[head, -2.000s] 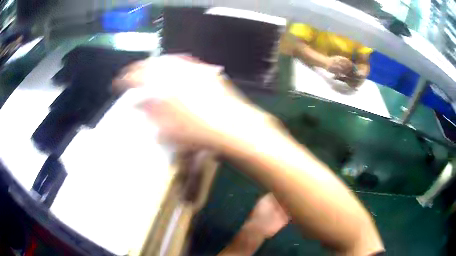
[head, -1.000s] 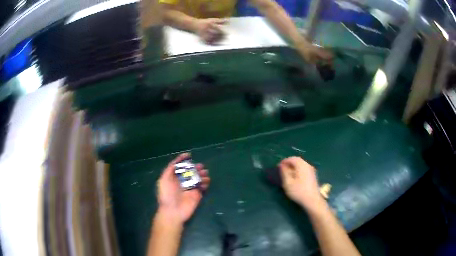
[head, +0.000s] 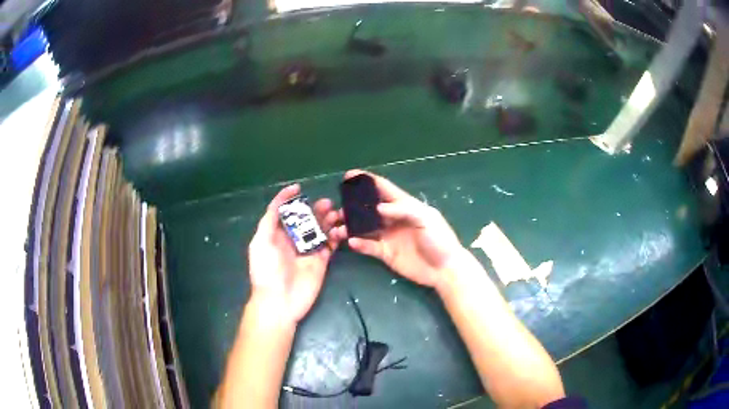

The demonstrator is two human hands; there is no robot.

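Note:
My left hand (head: 280, 260) holds an open adapter half with its circuit board (head: 302, 225) facing up, showing white, blue and dark parts. My right hand (head: 412, 240) holds a plain black case cover (head: 361, 206) upright between thumb and fingers, just right of the board. The two pieces are close but apart. A black output cord (head: 368, 369), bundled by a dark band, lies on the green bench below my hands. Whether it joins the held half cannot be told.
Stacked boards (head: 104, 264) stand at the left. A green conveyor (head: 264, 128) carries blurred dark units beyond the pale seam line. A torn cream paper scrap (head: 505, 257) lies right of my right forearm. A metal post (head: 639, 100) rises at the upper right.
My right hand has moved left, now visibly holding the black cover beside the board. The cream scrap shows fully. The view has shifted, and the person opposite is mostly out of view.

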